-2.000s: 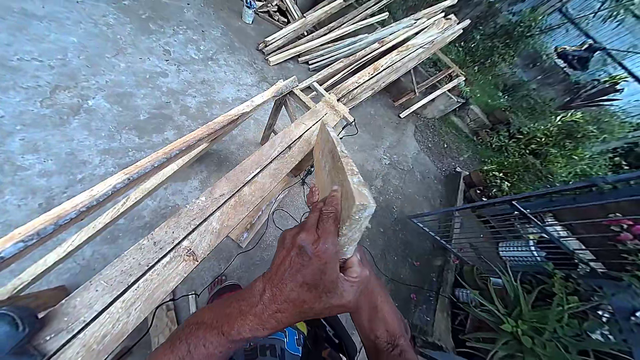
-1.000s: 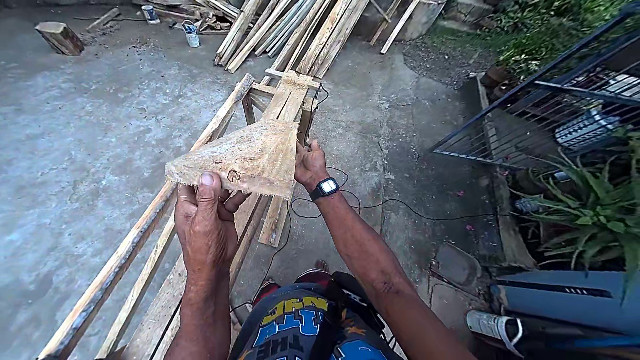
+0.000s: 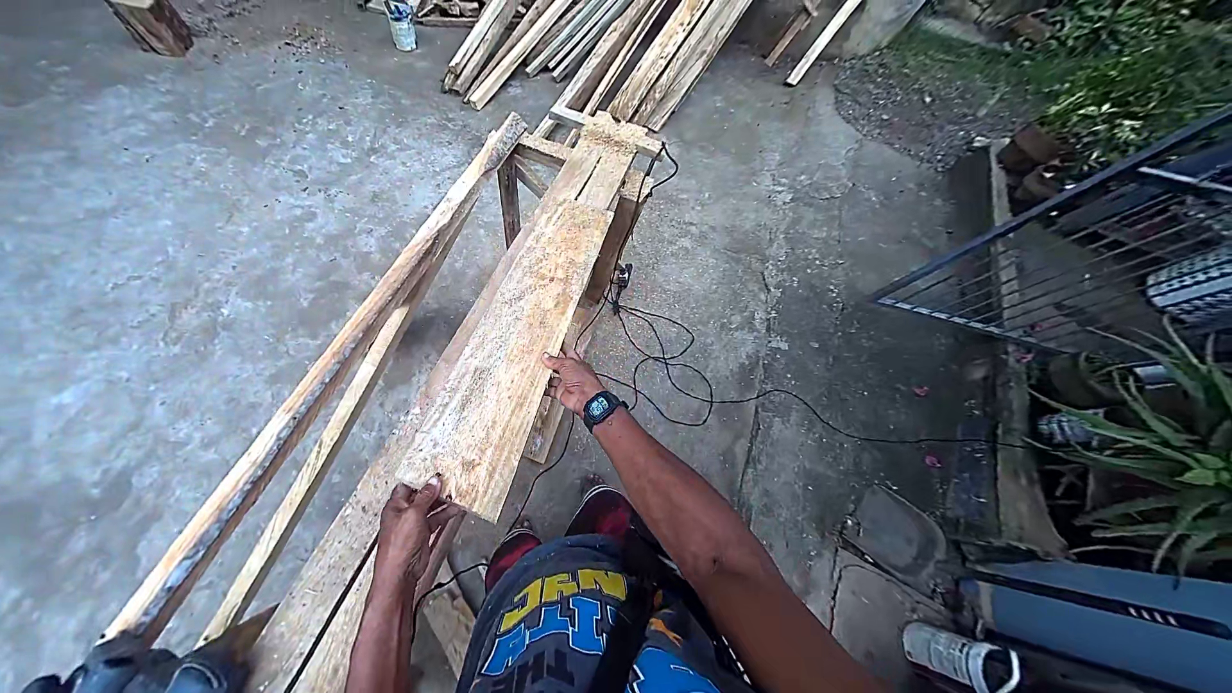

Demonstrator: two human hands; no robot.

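A short, wide wooden board (image 3: 520, 356) with a rough, pale face lies over the long planks (image 3: 337, 539) of a wooden workbench. My left hand (image 3: 412, 520) grips its near left corner, thumb on top and fingers beneath. At the board's right edge, my right hand (image 3: 576, 383) holds on with the thumb above; its other fingers are partly hidden. A black digital watch (image 3: 603, 408) is on my right wrist. Sawdust (image 3: 611, 133) covers the far end of the bench.
Long timbers (image 3: 318, 390) slope along the bench's left side. Stacked lumber (image 3: 616, 58) lies beyond it. A black cable (image 3: 712, 399) loops over the concrete at right, near a metal gate (image 3: 1049, 231), potted aloe-like plant (image 3: 1169, 433) and white bucket (image 3: 953, 654). Another container (image 3: 400, 27) stands far left.
The board, earlier raised and tilted in both hands, now lies with its broad face up over the bench planks. My left hand has moved to its near corner, my right hand to its right edge.
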